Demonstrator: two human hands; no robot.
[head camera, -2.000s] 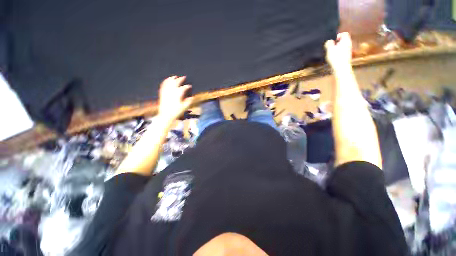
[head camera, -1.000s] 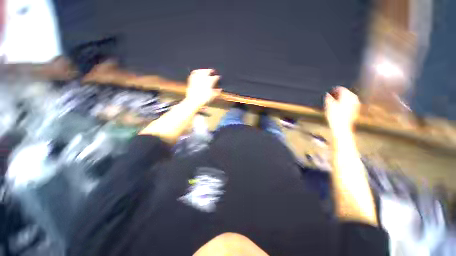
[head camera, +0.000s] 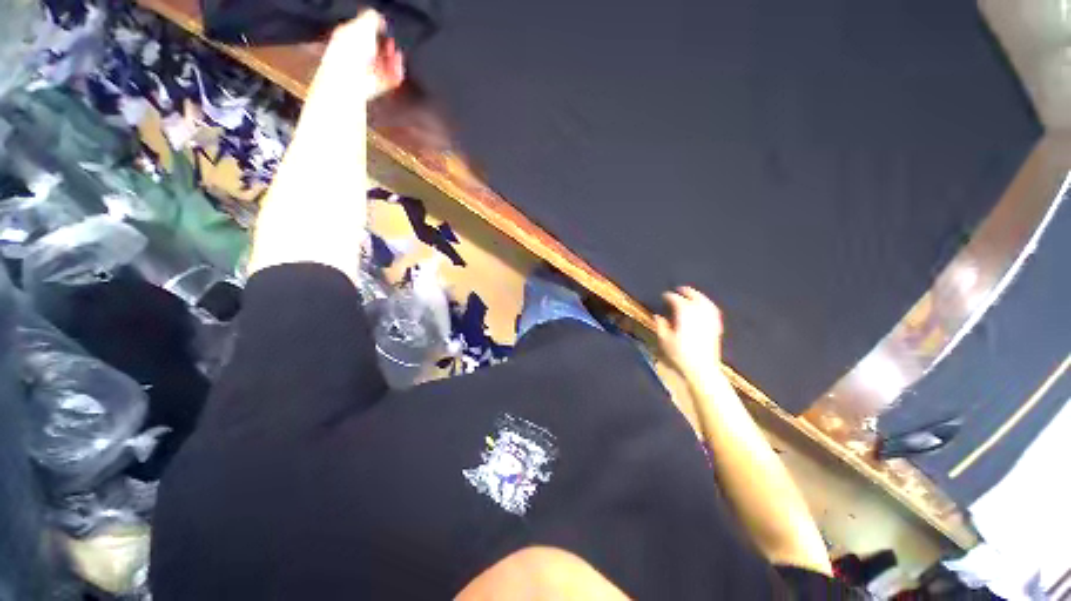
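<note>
Black fabric (head camera: 728, 153) lies broad and mostly smooth over the brown wooden table (head camera: 840, 411). My bare left hand (head camera: 366, 56) is at the upper left, beside a bunched dark part of the cloth, with its fingers partly curled; whether it holds cloth is unclear. My bare right hand (head camera: 691, 329) is at the table's near edge, its fingers curled on the fabric's near edge.
To the right, past a strip of bare shiny wood, lies a dark lay (head camera: 998, 376) with a thin yellow strip, a small black object (head camera: 922, 439) and white material (head camera: 1034, 517). Scraps and clear plastic bags (head camera: 76, 405) cover the floor at left.
The view has turned, so the table edge now slopes down to the right. My hands are farther apart; my left hand has moved up and left along the cloth.
</note>
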